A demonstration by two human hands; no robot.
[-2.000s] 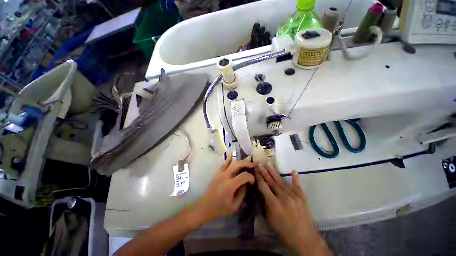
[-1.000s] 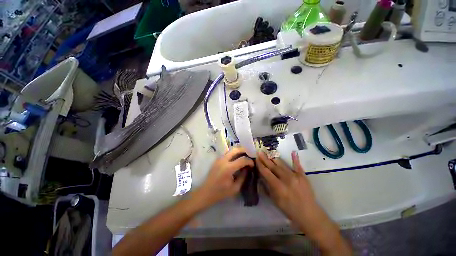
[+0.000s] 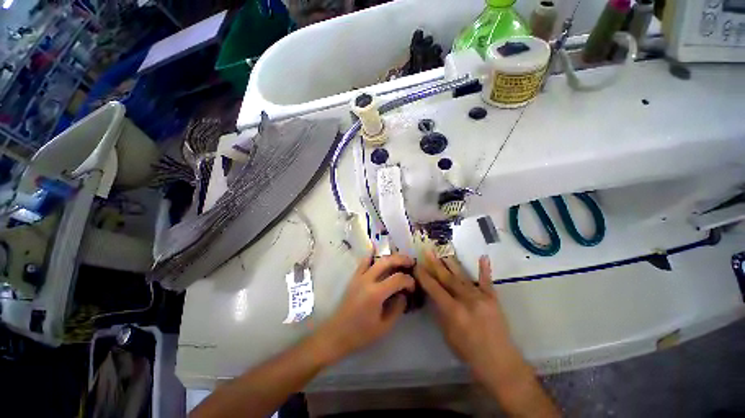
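Observation:
A dark brown strip of cloth (image 3: 416,299) lies bunched between my hands, just in front of the needle area (image 3: 433,235) of a white sewing machine (image 3: 588,122). My left hand (image 3: 369,298) is curled over the strip's left side, its fingertips closed on it. My right hand (image 3: 464,306) lies palm down at its right side, fingertips on the cloth and the little finger raised apart. The hands and machine head hide the presser foot and much of the strip. A fanned stack of grey-brown strips (image 3: 253,192) lies at the left of the table.
A white ticket (image 3: 300,294) lies beside the stack. Teal scissor handles (image 3: 557,224) lie under the machine arm. A labelled thread reel (image 3: 515,73) stands on the machine, with a green bottle (image 3: 492,31) behind. A white trough (image 3: 310,69) runs behind the table. Bins stand at the left.
The dark strip has drawn up towards the needle, and its end now barely shows between my hands. My hands stay close beside the foot. The view has shifted slightly.

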